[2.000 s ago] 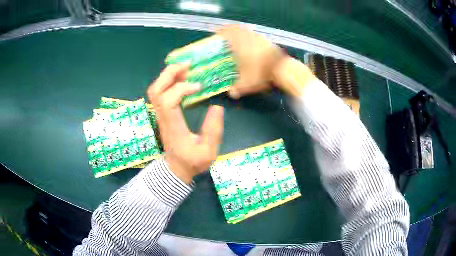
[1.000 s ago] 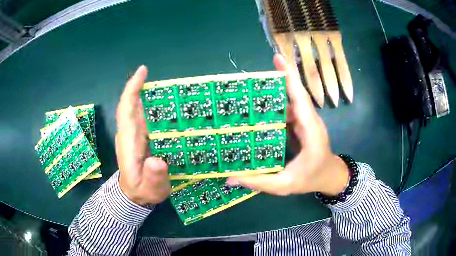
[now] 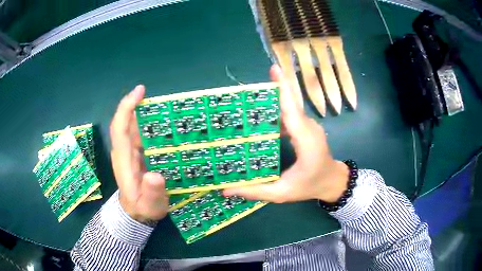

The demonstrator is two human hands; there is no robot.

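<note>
A green PCB panel (image 3: 211,138) with yellow strips is held up in front of me, its component side facing me. My left hand (image 3: 138,174) grips its left edge. My right hand (image 3: 306,159), with a black bead bracelet at the wrist, grips its right edge, thumb along the bottom. Whether more panels are stacked behind it cannot be seen. Another panel (image 3: 196,225) lies tilted on the mat below, partly covered by the held one. A loose, fanned stack of panels (image 3: 68,177) lies at the left.
Brushes with pale pointed handles (image 3: 317,74) lie side by side at the top. A thin silvery strand lies near them. A black unit (image 3: 417,84) with a pale label and cables stands at the right. A grey rail (image 3: 79,33) edges the green mat.
From two seconds to one second ago, the panels in my hands came from farther back to squarely before me, held at both sides. Since then the held panel has shifted slightly left in the picture.
</note>
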